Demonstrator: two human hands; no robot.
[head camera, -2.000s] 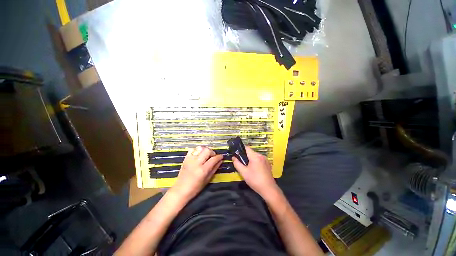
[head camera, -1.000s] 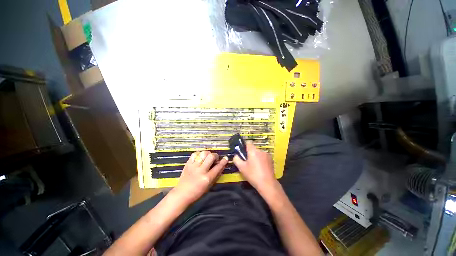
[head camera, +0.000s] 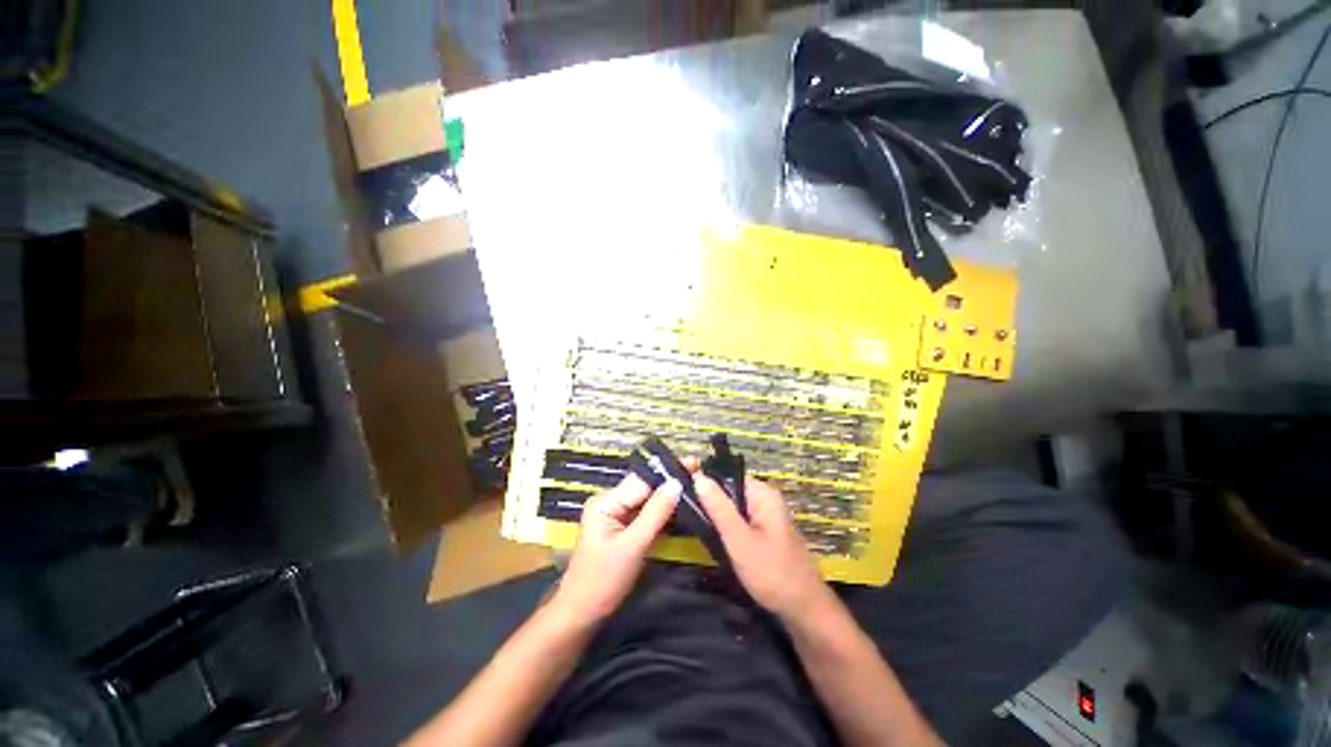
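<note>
A yellow template (head camera: 818, 299) with long slots lies in front of me, its near edge at my lap. Black zippers (head camera: 581, 470) lie in the left part of the two nearest slots; the other slots look grey. My left hand (head camera: 620, 543) pinches the end of a black zipper (head camera: 667, 479) above the template. My right hand (head camera: 762, 547) grips black zippers, one end sticking up past the fingers. The hands are close together and hide part of the near slots. A heap of black zippers (head camera: 934, 153) on clear plastic lies at the far right, one strip overlapping the template.
An open brown carton (head camera: 391, 423) with black strips inside stands left of the shiny table (head camera: 1117, 234). Another carton (head camera: 413, 132) is at the far left. A black metal frame (head camera: 241, 584) is on the floor at lower left. A pale box with a red light (head camera: 1073, 698) is at lower right.
The view has shifted, so the template appears further right and lower. My hands have lifted from the near slots, and my left hand now pinches a zipper beside the right hand's zippers.
</note>
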